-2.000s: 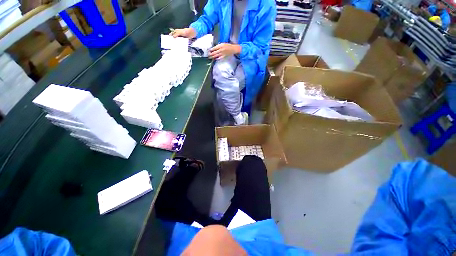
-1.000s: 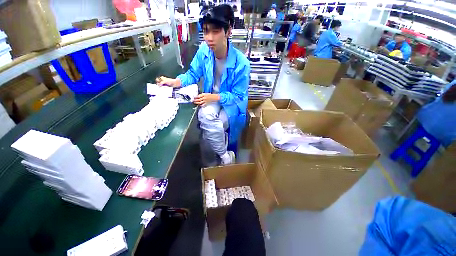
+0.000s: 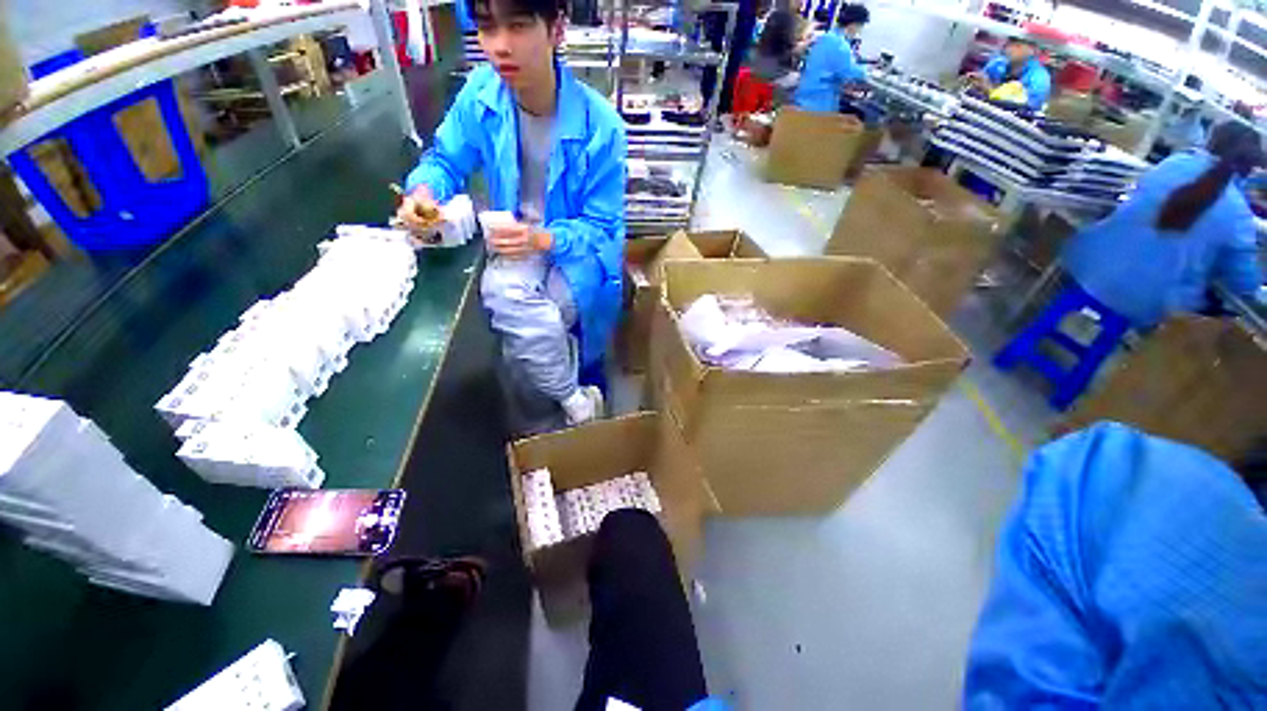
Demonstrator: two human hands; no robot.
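Observation:
Neither of my hands is in the picture; only my blue sleeve shows at the lower right. Nearest me, a smartphone with a lit pinkish screen lies at the bench edge. A leaning stack of long white boxes stands left of it. A single white box is cut off by the bottom edge. A small white scrap lies at the bench edge. A row of white boxes runs along the green bench. A small open carton holding rows of small white printed boxes is at my knee.
A large open carton with pale plastic bags stands beside the small carton. A seated person in a blue smock holds small white items across from me. A blue stool is at upper left. Another seated person and more cartons are at right.
My view has swung up and to the right, so bench things sit further left. The person across has separated the white items between their hands. The stretch of my smock at bottom centre has mostly left view.

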